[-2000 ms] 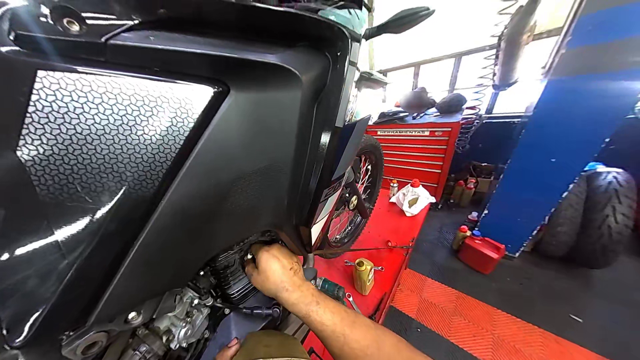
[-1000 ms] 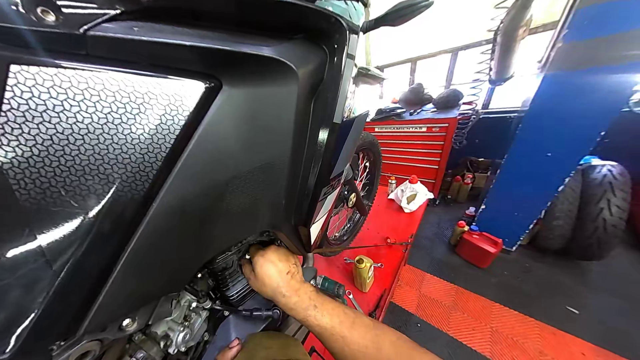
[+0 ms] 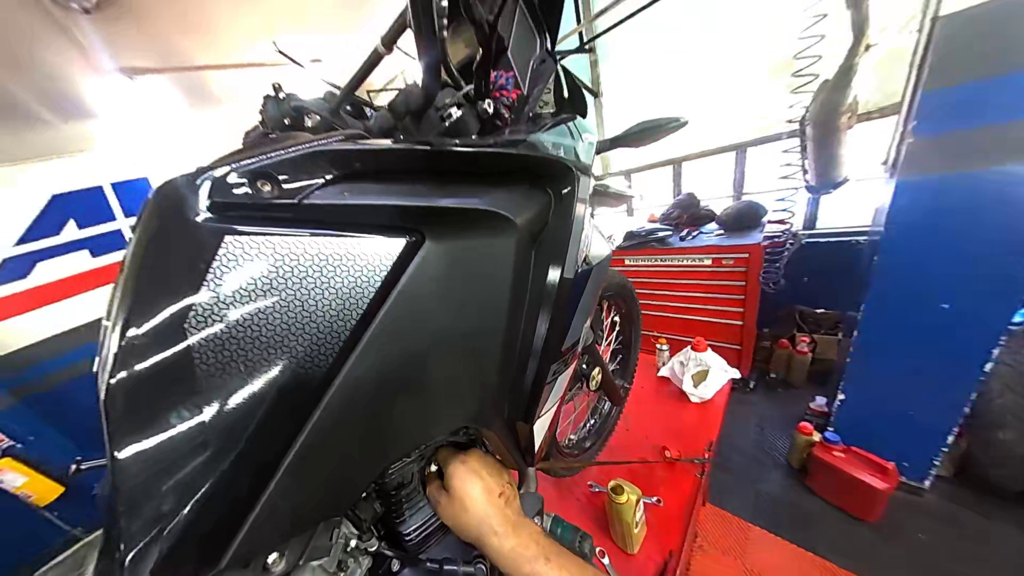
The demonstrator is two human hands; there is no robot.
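My right hand (image 3: 474,492) reaches in under the black side fairing (image 3: 448,336) of a motorcycle, against the finned engine cylinder (image 3: 412,504). Its fingers are curled at a small light-coloured part near the top of the fins; what they hold is too hidden to tell. Below and left of the hand shows the metal engine casing (image 3: 324,552). To the right of my forearm lie a dark green tool (image 3: 570,538), partly covered, and the end of a wrench (image 3: 604,560). My left hand is outside the view.
On the red lift platform (image 3: 656,432) stand a gold oil bottle (image 3: 626,516), with a wrench behind it, and a white cloth (image 3: 698,372) around a red-capped container. A strap (image 3: 624,462) runs past the front wheel (image 3: 600,376). Beyond are a red tool chest (image 3: 696,296) and a red jerrycan (image 3: 852,480).
The view has tilted up and left. My right hand stays at the cylinder. Fingertips of my left hand, seen at the bottom edge before, are out of view now.
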